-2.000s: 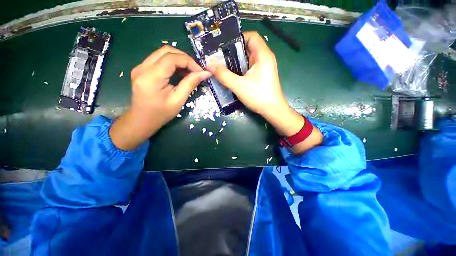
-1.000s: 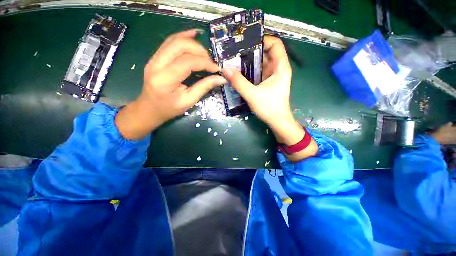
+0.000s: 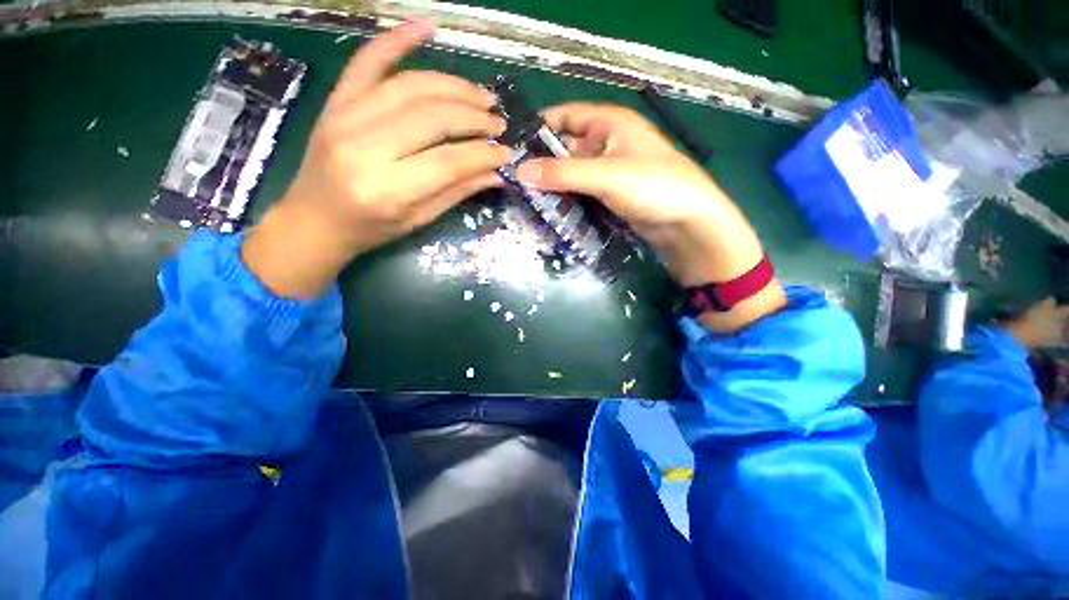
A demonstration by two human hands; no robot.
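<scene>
An opened phone unit (image 3: 560,217) is tilted over the bench, its upper end partly hidden by fingers. My right hand (image 3: 645,176) holds it by its right side, thumb on the near edge. My left hand (image 3: 399,152) is at the phone's left edge, index finger raised and the other fingertips together at the edge; whether they pinch anything is hidden. Tiny white flakes (image 3: 481,256) lie heaped below the phone. A second opened phone unit (image 3: 230,135) lies on the green mat at the left.
A whitish rail (image 3: 563,53) crosses the back. A thin black stick (image 3: 678,121) lies beside it. At the right are a blue bin (image 3: 853,170), clear plastic bags (image 3: 938,217) and a silver cylinder in a holder (image 3: 947,316). Another person's blue sleeve (image 3: 985,381) shows at the right edge.
The held phone has turned from nearly upright and facing the camera to a slanted, more edge-on pose, lower down. My left index finger has lifted. My right hand has shifted right.
</scene>
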